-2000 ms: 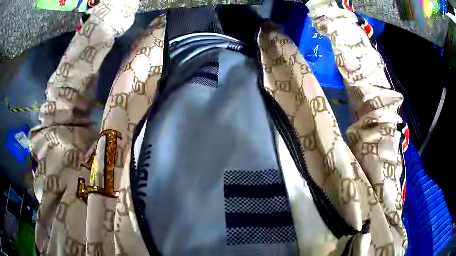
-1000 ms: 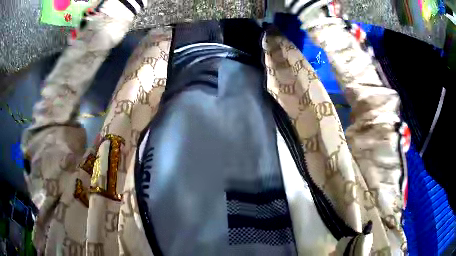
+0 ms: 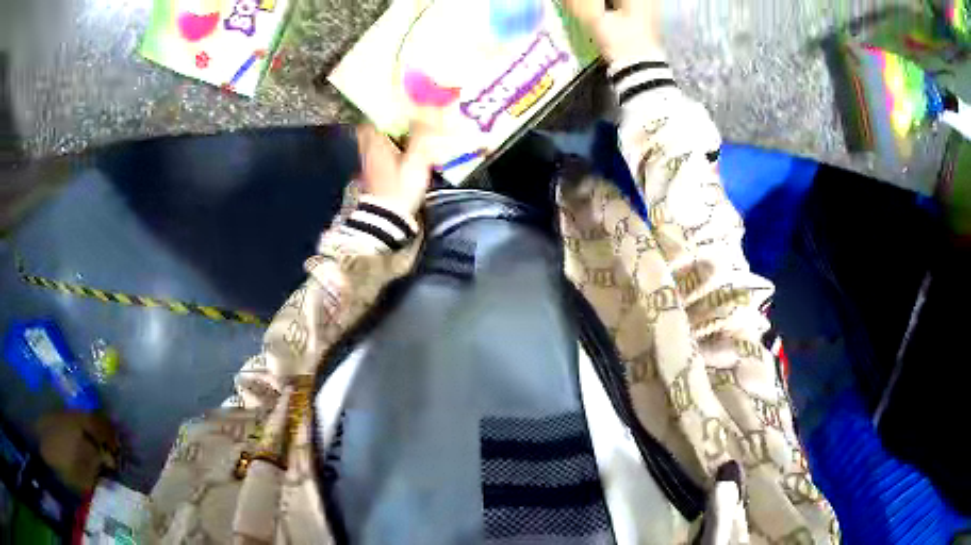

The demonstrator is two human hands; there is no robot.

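A printed display box [image 3: 479, 64], white and lime green with purple lettering, is held tilted over the table's near edge at top centre. My left hand [image 3: 399, 165] grips its lower left corner, thumb and fingers around the edge. My right hand [image 3: 623, 30] is at its upper right side, partly cut off by the top of the picture; its fingers are blurred and touch the box's edge. The box's far edge is cut off by the frame.
Another printed box [image 3: 213, 37] lies on the speckled grey table [image 3: 309, 101] at the upper left. More colourful boxes [image 3: 894, 101] are at the upper right. A blue bin [image 3: 761, 192] is below the table's edge. Blue ribbed crates [image 3: 873, 479] are lower right.
Both hands have come into view with a display box between them. My left arm has moved inward to the right. More of the table and the other box shows at the top.
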